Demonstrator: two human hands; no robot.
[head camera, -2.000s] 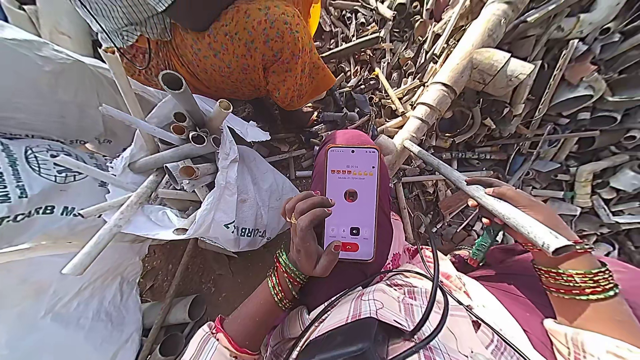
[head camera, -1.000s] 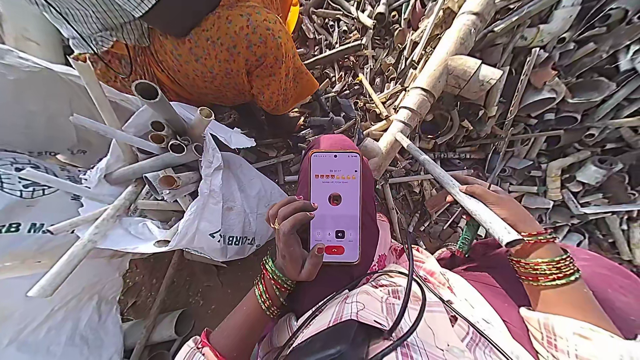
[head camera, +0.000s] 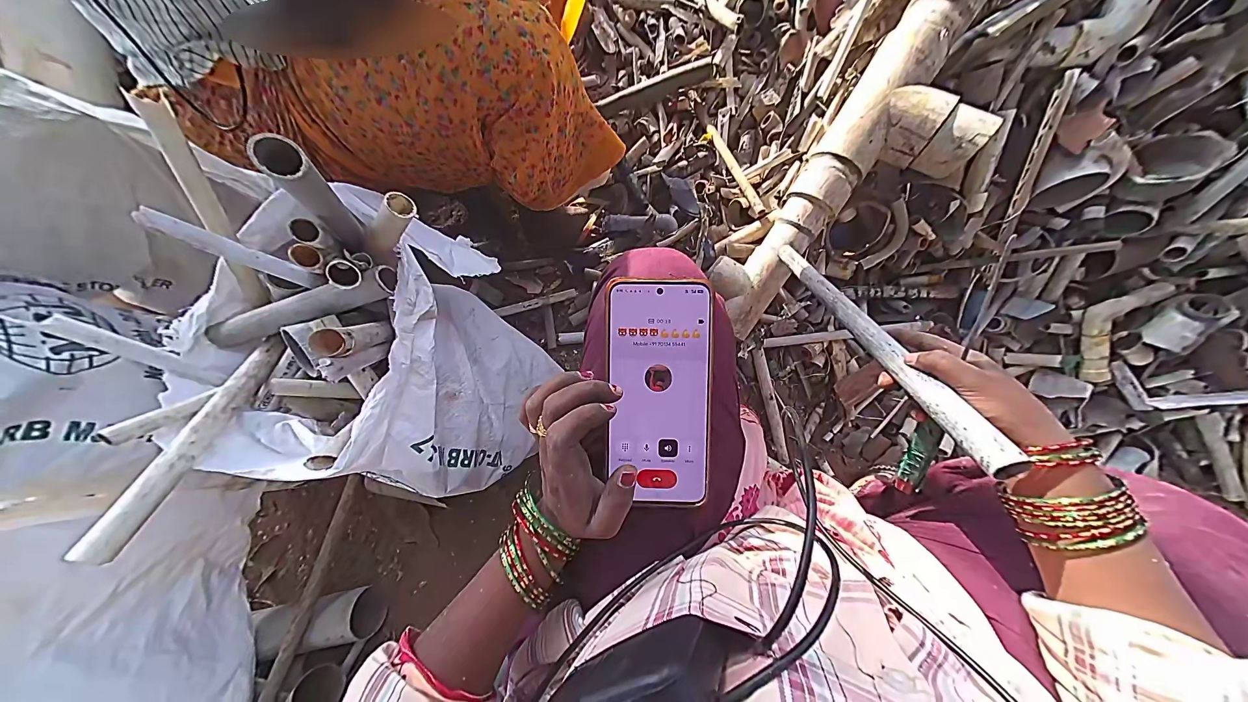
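Observation:
A smartphone (head camera: 659, 409) with a lit call screen lies face up over my knee, covered in maroon cloth. The fingers and thumb of my left hand (head camera: 577, 453) rest on its left edge; whether they grip it or only steady it cannot be told. My right hand (head camera: 960, 385) is around a grey plastic pipe (head camera: 877, 351), which slants from the upper left down to my wrist. The pipe's far end meets a thick, dirty plastic pipe (head camera: 853, 127). Part of my right palm is hidden.
At the left, a white woven sack (head camera: 468, 390) holds several cut pipes (head camera: 317, 200). A person in orange patterned cloth (head camera: 429, 97) sits ahead. Scrap pipes and fittings (head camera: 1102, 263) are heaped from the centre to the right. A black cable (head camera: 809, 526) crosses my lap.

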